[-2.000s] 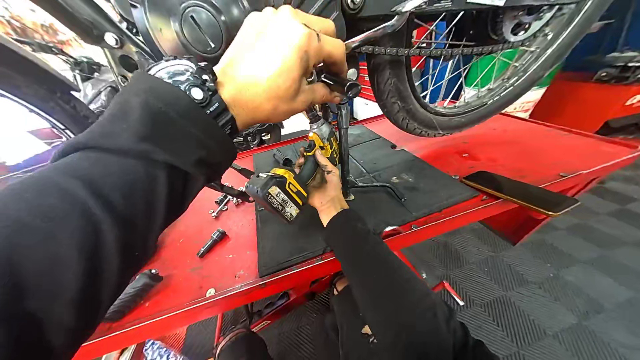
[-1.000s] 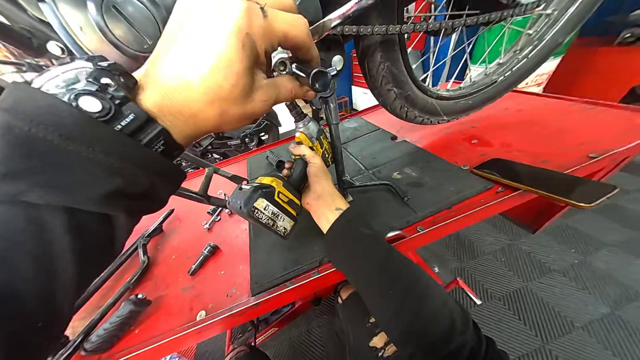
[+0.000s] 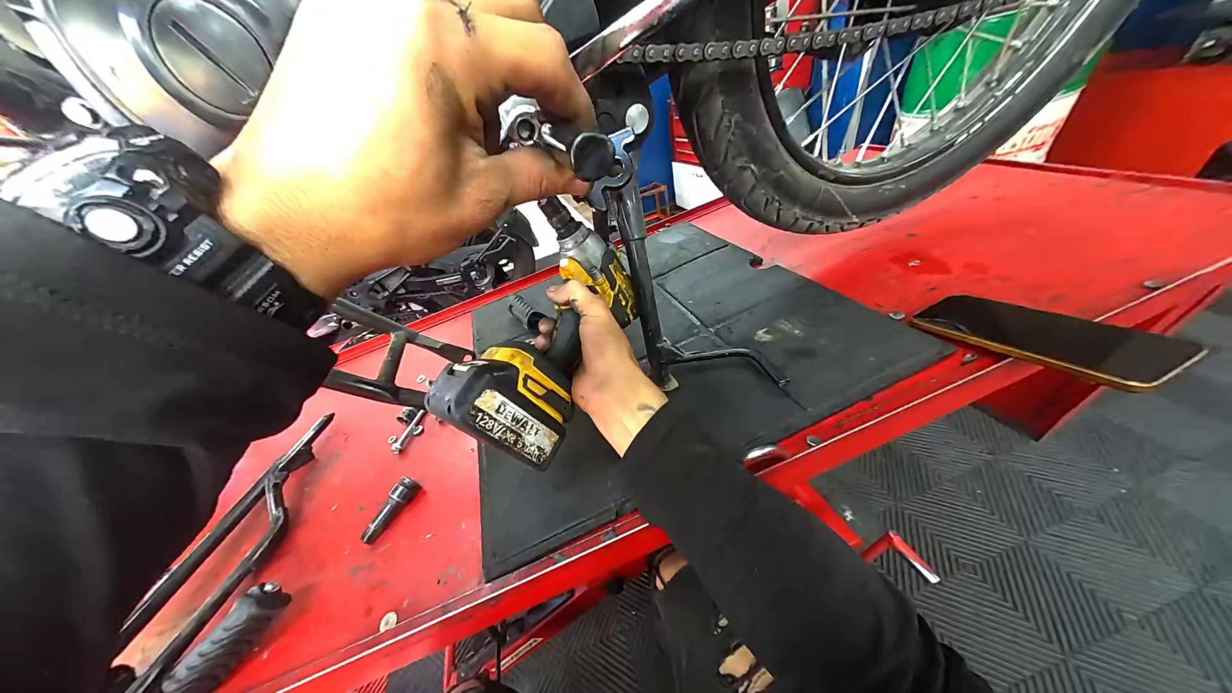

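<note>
My left hand (image 3: 414, 135), with a watch on its wrist, reaches in from the left. Its thumb and fingers pinch a small metal bracket (image 3: 549, 140) at the underside of the motorcycle, beside the top of the centre stand (image 3: 640, 279). My right hand (image 3: 602, 361) is closed around the grip of a yellow and black DeWalt cordless impact wrench (image 3: 597, 269). The wrench points upward, its socket (image 3: 558, 218) just below my left hand. Whether the socket touches a fastener is hidden. The engine cover (image 3: 207, 58) is at upper left; the drive chain (image 3: 770, 46) runs to the rear wheel.
The red lift table (image 3: 433, 539) carries a black mat (image 3: 799, 337), a socket extension (image 3: 391, 510), loose bolts (image 3: 409, 430), a black tubular frame part (image 3: 260, 510) and a rubber-covered footpeg (image 3: 231, 635). A phone (image 3: 1049, 337) overhangs the right edge. The rear tyre (image 3: 760, 164) hangs above the table.
The view has shifted closer to the table and stand, bringing the black tubular part at left into sight. Both hands keep their holds, on the bracket and on the wrench.
</note>
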